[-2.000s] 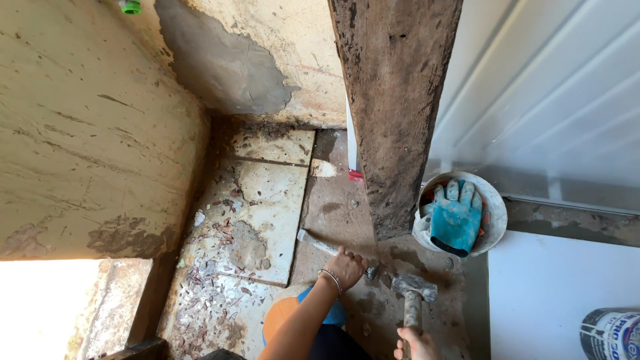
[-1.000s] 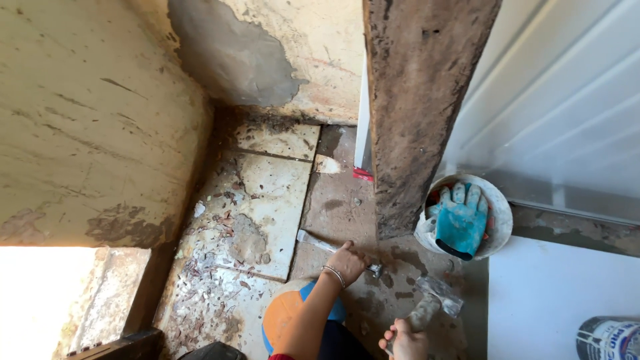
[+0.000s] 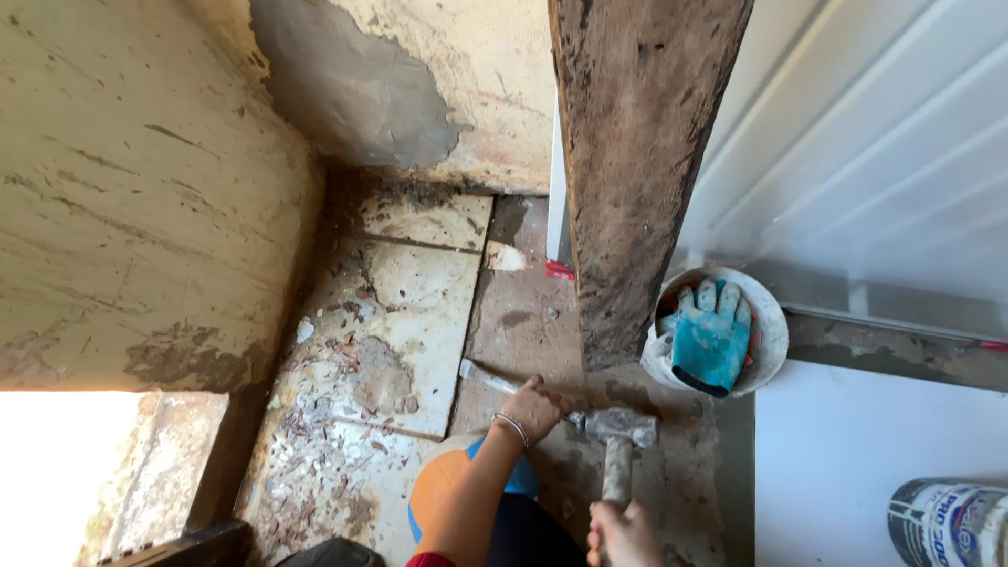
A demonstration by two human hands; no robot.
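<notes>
My left hand [image 3: 537,409], with a bracelet at the wrist, is closed around a metal chisel [image 3: 490,378]. The chisel's flat blade touches the right edge of a dirty cream floor tile [image 3: 425,315]. Its other end shows just right of my fist, where the head of a club hammer [image 3: 622,426] meets it. My right hand [image 3: 626,531] grips the hammer's handle low in the picture. An orange and blue knee pad [image 3: 443,484] lies under my left forearm.
A rough wooden post [image 3: 642,181] stands ahead. Right of it are a bucket [image 3: 776,335] holding a blue work glove [image 3: 713,339], a white panel [image 3: 866,433] and a labelled paint can [image 3: 949,520]. Plaster debris [image 3: 315,441] litters the tiles at left, beside a wall [image 3: 142,197].
The hammer head has moved left from its place apart from the chisel to the chisel's end. My left hand keeps its hold on the chisel.
</notes>
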